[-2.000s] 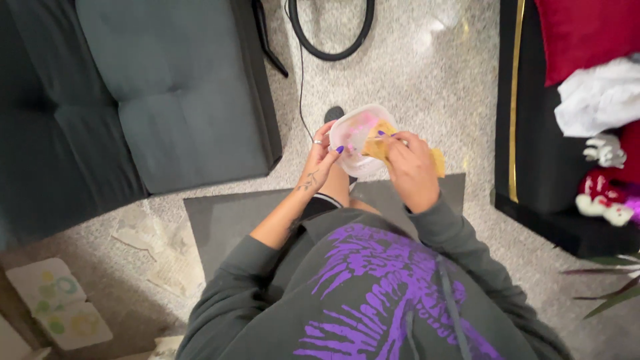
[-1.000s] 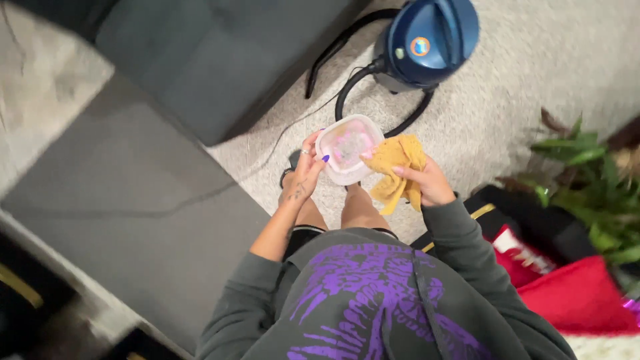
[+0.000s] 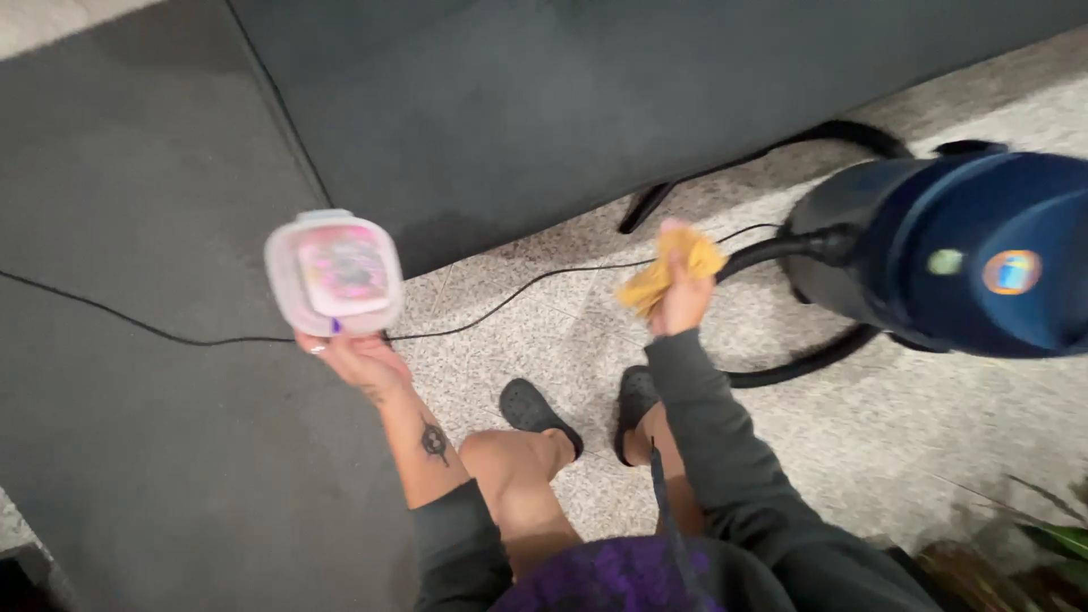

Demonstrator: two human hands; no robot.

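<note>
My left hand (image 3: 361, 361) grips the near edge of a translucent plastic tub (image 3: 276, 272), out to the left over the grey mat. Pink and whitish contents or a pattern show in the tub; blur hides which. A crumpled yellow cloth (image 3: 701, 255) is bunched in my right hand (image 3: 684, 297), which is well to the right of the tub, above the speckled floor. Hand and tub are apart from the cloth.
A blue and black canister vacuum cleaner (image 3: 952, 246) stands at the right, its black hose (image 3: 799, 370) curving on the floor. A thin black cord (image 3: 510, 297) runs across floor and mat (image 3: 170, 459). The grey sofa (image 3: 552, 110) spans the top; plant leaves (image 3: 1058, 535) are at lower right.
My hands have moved apart, the left carrying the tub out to the left and the right keeping the yellow cloth. The view has swung round, with the vacuum cleaner now at the right.
</note>
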